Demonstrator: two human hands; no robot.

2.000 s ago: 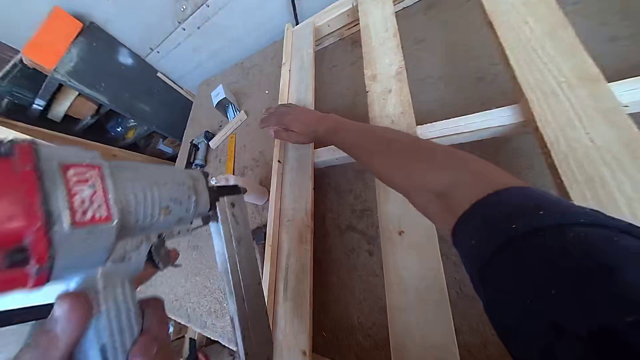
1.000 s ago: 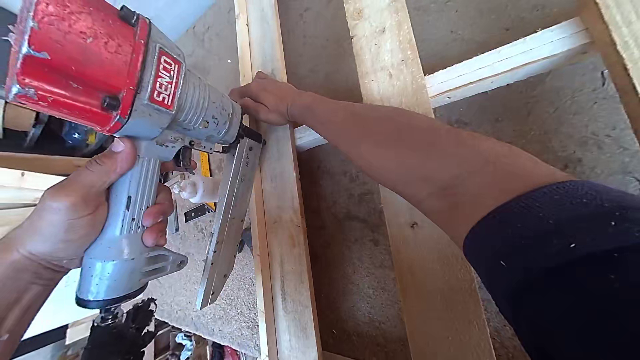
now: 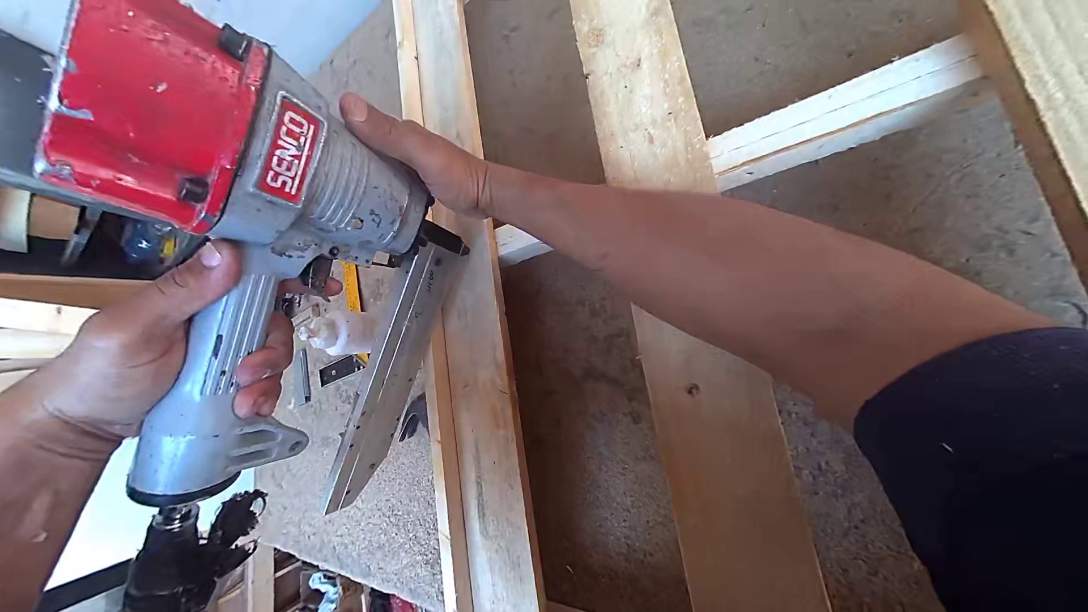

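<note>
My left hand [image 3: 157,340] grips the handle of a red and grey Senco pneumatic nailer [image 3: 293,170], with a fingertip near the trigger. The nailer's black tip [image 3: 446,238] meets the face of a long wooden board [image 3: 484,382], and its slanted metal magazine [image 3: 391,382] points down and left. My right hand [image 3: 433,161] is behind the front of the nailer, over the upper part of the board. One digit shows beside the housing; the other fingers are hidden, so whether it grips the tool or the board is unclear. A hose fitting with torn black wrapping [image 3: 174,552] hangs below the handle.
More timbers of the frame run alongside: a wide plank [image 3: 722,442], a white-edged crosspiece [image 3: 841,106] and a beam at the upper right [image 3: 1037,102]. Left of the board, a white bottle [image 3: 340,331], a yellow rule [image 3: 351,287] and small metal tools lie on a speckled surface.
The nailer has moved in from the left, and its tip has come onto the board. My right hand, earlier laid on the board's edge, is now partly behind the nailer. The view has shifted closer.
</note>
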